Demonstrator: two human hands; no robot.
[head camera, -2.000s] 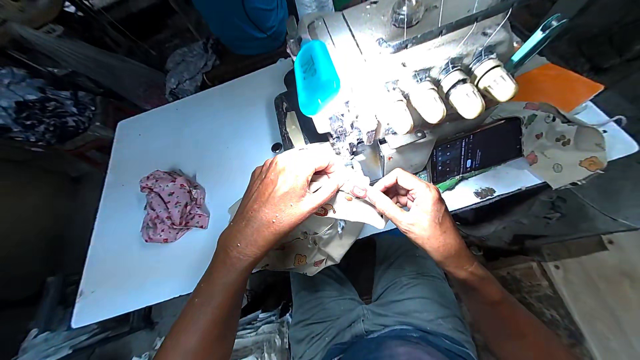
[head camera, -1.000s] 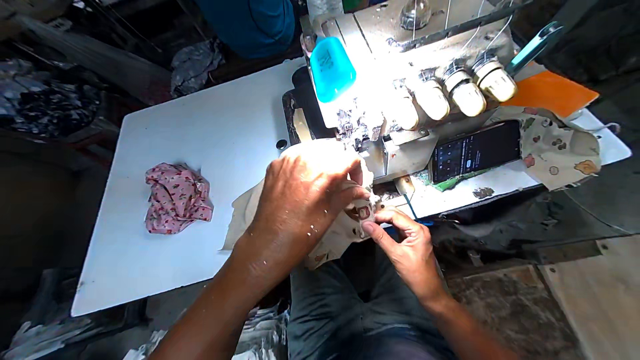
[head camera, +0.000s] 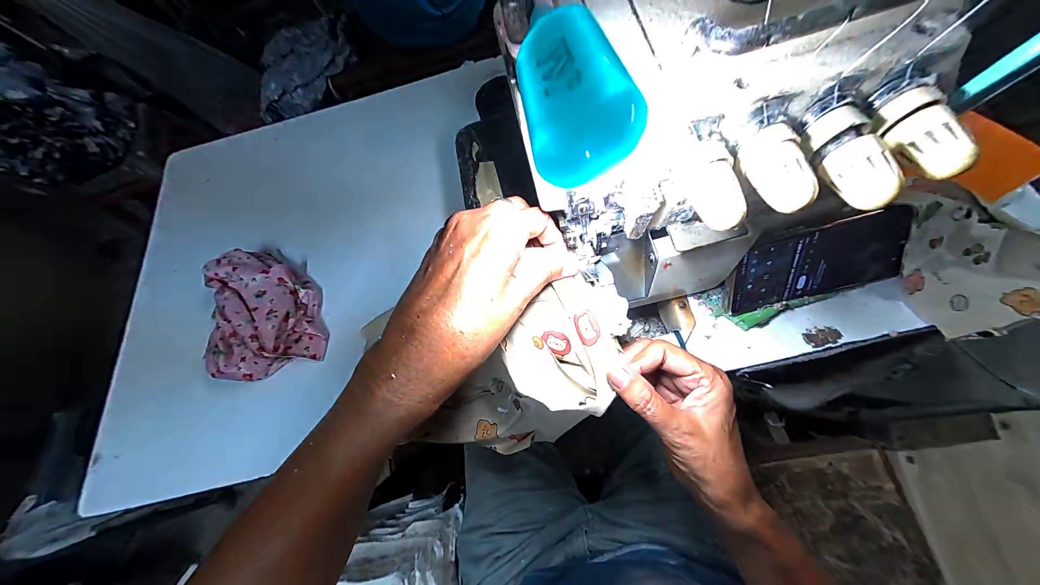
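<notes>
A cream printed fabric piece (head camera: 552, 349) lies at the needle area of an overlock sewing machine (head camera: 682, 252) and drapes over the table's front edge. My left hand (head camera: 479, 284) pinches its upper part close beside the presser foot, palm down. With thumb and index finger, my right hand (head camera: 674, 398) grips the fabric's right edge, lower down and nearer my lap. The needle and presser foot are partly lost in glare and behind my left fingers. A turquoise plastic cover or tray (head camera: 581, 97) sits on the machine's left end.
On the white table (head camera: 349, 187) lies a crumpled pink floral cloth (head camera: 264, 317). Tension knobs (head camera: 853, 162) carry threads along the machine's front. A phone (head camera: 821, 260) leans right of the needle area, beside more cream printed fabric (head camera: 959, 268) and an orange sheet (head camera: 1003, 154).
Since two seconds ago, my right hand has moved from near the needle area down along the fabric's edge. More of the cream fabric shows between my hands.
</notes>
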